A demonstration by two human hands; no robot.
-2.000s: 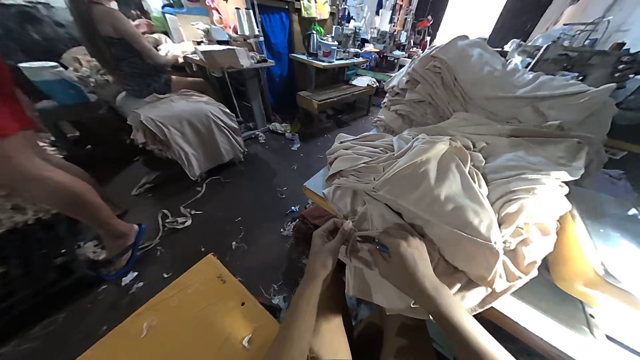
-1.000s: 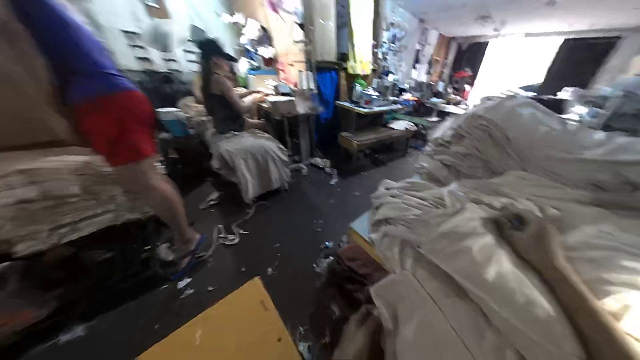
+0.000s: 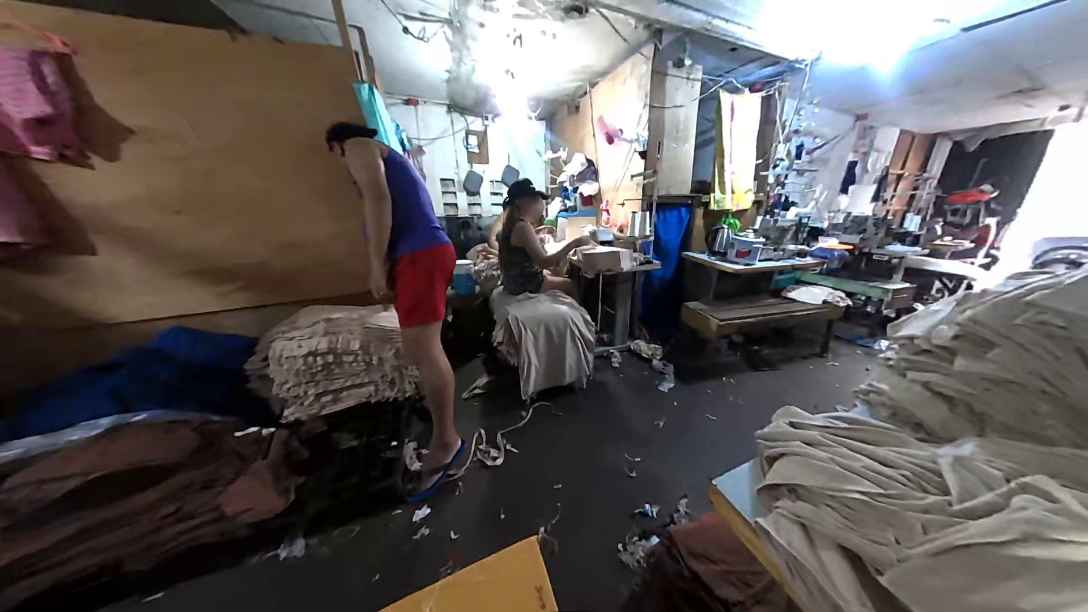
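Note:
Neither my left hand nor my right hand shows in the head view now. A large heap of cream fabric [image 3: 901,510] lies at the right on a table [image 3: 748,518] with a yellow edge, and more of the same cloth rises behind it. Brown cloth [image 3: 710,561] bunches low beside that table. At the bottom centre is the corner of a yellow board [image 3: 493,582].
A person in red shorts [image 3: 422,285] stands bent over a stack of cream cloth pieces [image 3: 331,361]. Another person sits at a work table [image 3: 625,268]. A wooden bench [image 3: 756,316] stands farther back. Scraps litter the floor [image 3: 586,459]; brown fabric [image 3: 127,493] lies left.
The view has swung left and up. Both hands, on the cream cloth two seconds ago, have left the view. The person in red shorts now bends over the stacked pieces.

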